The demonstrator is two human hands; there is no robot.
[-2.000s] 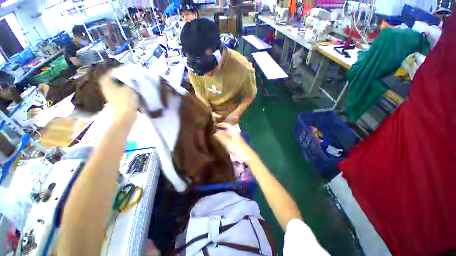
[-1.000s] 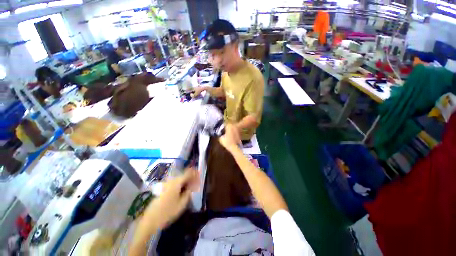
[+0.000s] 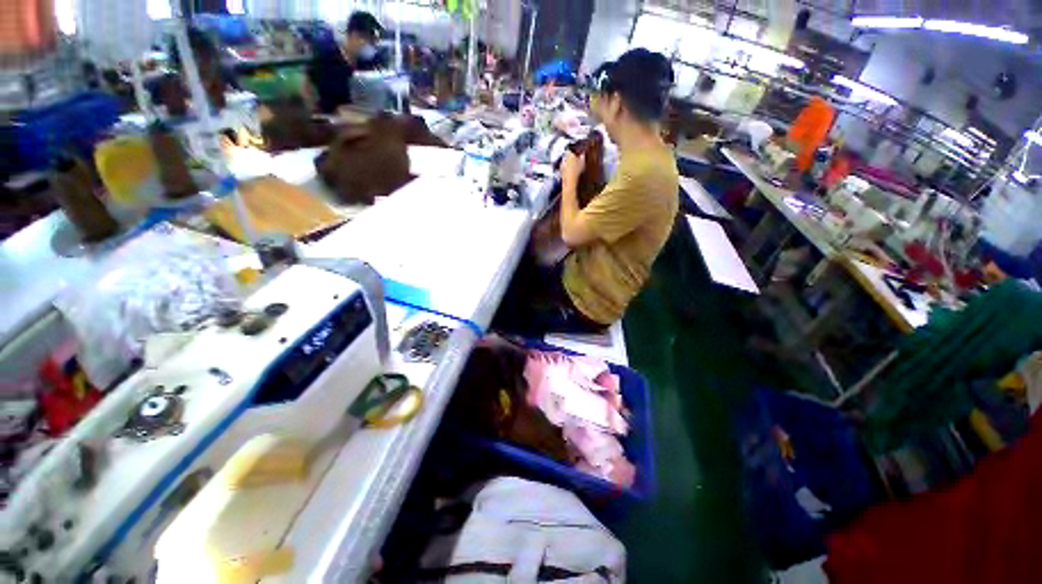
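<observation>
Neither of my hands is in view. A white sewing machine head with a blue stripe and dark panel lies at the left. Scissors with green and yellow loops lie on the white table beside it. A tan-yellow block is nearer to me. A blue crate below the table's right edge holds pink cut pieces and brown cloth. A white-and-grey bundle with dark strips lies at the bottom centre, cut off by the frame.
A person in a tan shirt sits ahead at another machine, holding brown cloth. A brown heap lies on the far table. A small dark tray is beyond the scissors. Another blue crate and red cloth are at the right.
Both my hands and the brown-and-white cloth between them have left the view. The person ahead has turned away and holds brown cloth. The view has swung left, and the crate's pink pieces now show.
</observation>
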